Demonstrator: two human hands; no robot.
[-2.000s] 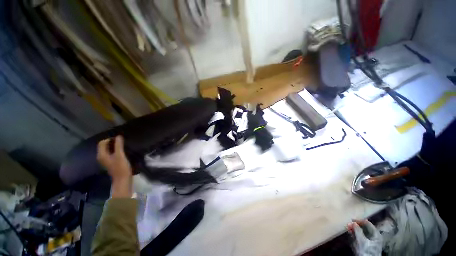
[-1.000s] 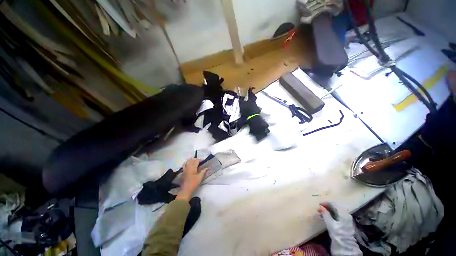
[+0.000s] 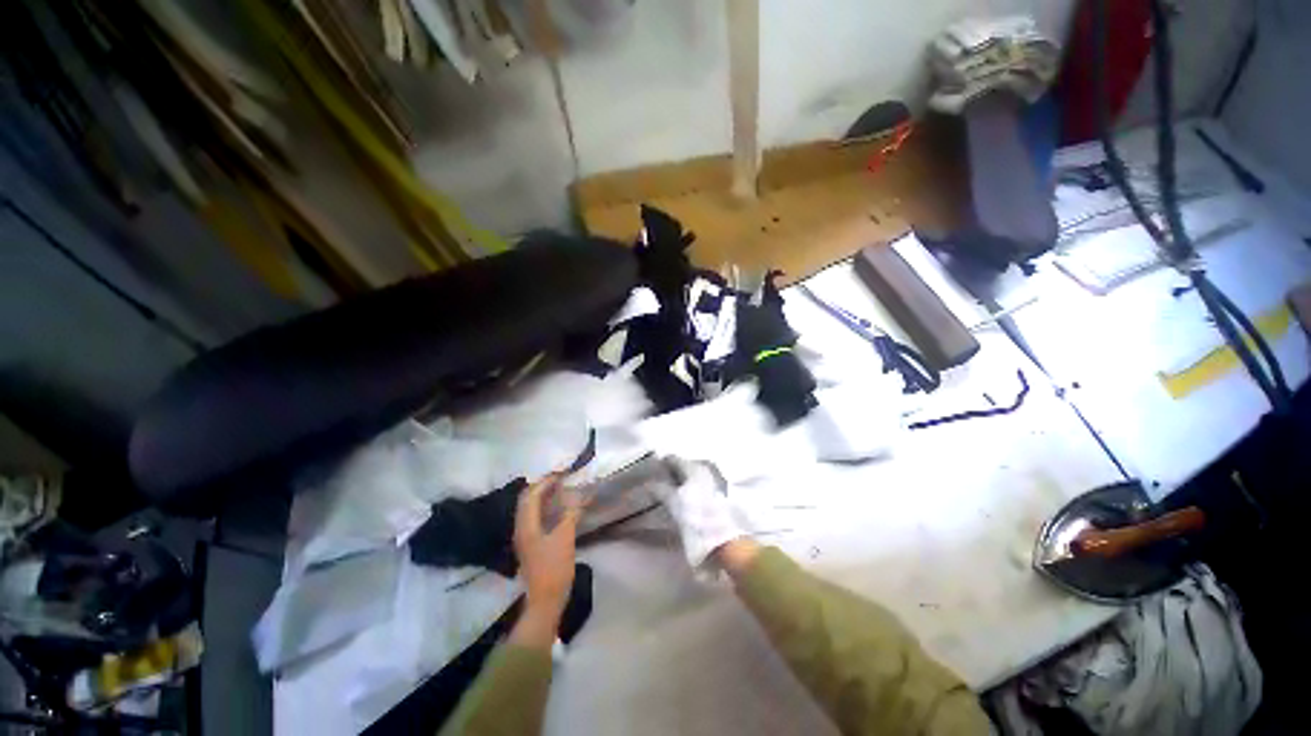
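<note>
My bare left hand point(image 3: 546, 544) is over the left part of the white-covered table point(image 3: 920, 532), with thumb and fingers on the end of a stack of pale grey pieces point(image 3: 621, 496). A small dark tip sticks up by its fingers. My right hand point(image 3: 702, 511), in a white glove, is on the other end of the stack; its fingertips are blurred. A crumpled black piece point(image 3: 472, 529) lies just left of my left hand. A long black strip point(image 3: 572, 607) lies under and below my left wrist.
The steam iron point(image 3: 1119, 541) stands at the right edge, beside a pale cloth heap point(image 3: 1150, 661). A padded form point(image 3: 388, 360), black-and-white bundles point(image 3: 705, 331), a grey bar point(image 3: 917, 305) and scissors point(image 3: 894, 352) lie at the back. Hoses point(image 3: 1150, 187) hang at right.
My left hand has come from the padded form down to the grey pieces. My gloved right hand has moved from the table's front edge to their other end. The camera view has shifted.
</note>
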